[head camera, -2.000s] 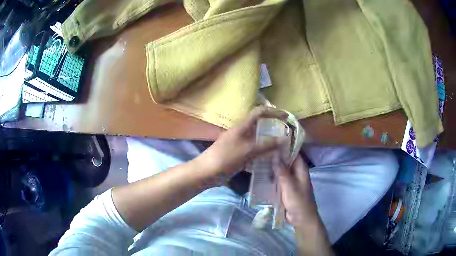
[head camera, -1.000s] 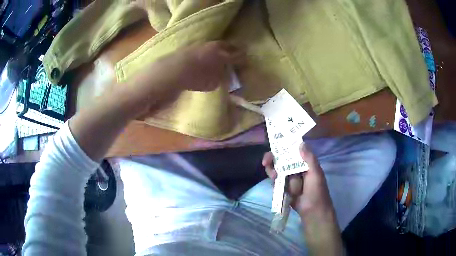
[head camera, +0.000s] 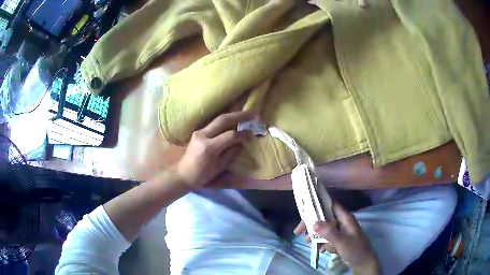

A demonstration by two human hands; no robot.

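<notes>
A mustard-yellow jacket (head camera: 301, 96) lies spread on the brown table, one front folded over. My left hand (head camera: 215, 147) is at its lower edge, with the fingertips pinching a small white care label (head camera: 252, 128). My right hand (head camera: 346, 236) is above my lap, just off the table edge, and holds a bundle of white hang tags (head camera: 309, 198). A pale twisted cord (head camera: 285, 140) runs from the tags up to the jacket near the label. The print on the tags cannot be read.
A green-gridded black box (head camera: 79, 110) stands at the left, with a dark screen device (head camera: 53, 16) behind it. A fan (head camera: 16, 198) is at the left edge. Small turquoise clips (head camera: 419, 169) lie near the table's front edge. A purple-dotted sheet (head camera: 466, 176) shows under the right sleeve.
My left hand has left the tags, passed over the jacket and taken hold of the care label. My right hand has moved lower with the tags, now seen more edge-on. The view has shifted.
</notes>
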